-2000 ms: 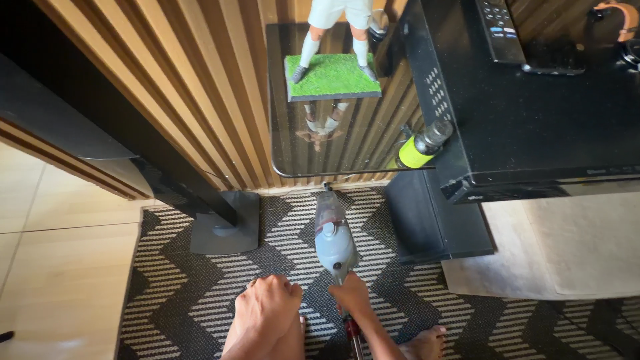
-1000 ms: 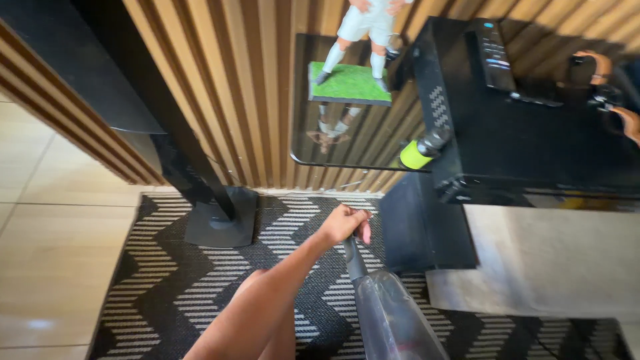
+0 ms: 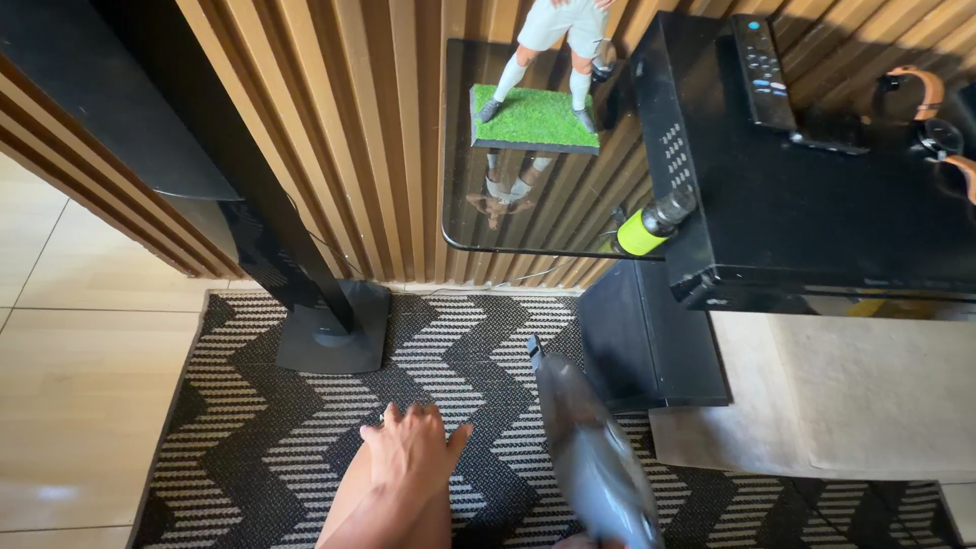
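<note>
My left hand [image 3: 412, 450] rests on my bent knee, fingers spread, holding nothing. A handheld vacuum cleaner [image 3: 602, 465] with a clear front and a narrow nozzle [image 3: 534, 349] points up from the lower right of centre, over the patterned rug [image 3: 450, 366]. At the bottom edge only a sliver of my right hand [image 3: 579, 542] shows, at the rear of the vacuum; its fingers and grip are mostly cut off.
A black speaker stand [image 3: 335, 335] stands on the rug at left, by the slatted wood wall [image 3: 381, 152]. Overhead at right are a glass shelf [image 3: 465, 206] with a figurine [image 3: 564, 38] and a bottle [image 3: 644, 229], and a black media box [image 3: 808, 206]. A black box [image 3: 648, 343] stands below.
My left hand has drawn back from the vacuum's nozzle end, where it was one second ago, to my knee. The vacuum's nozzle now points toward the wall.
</note>
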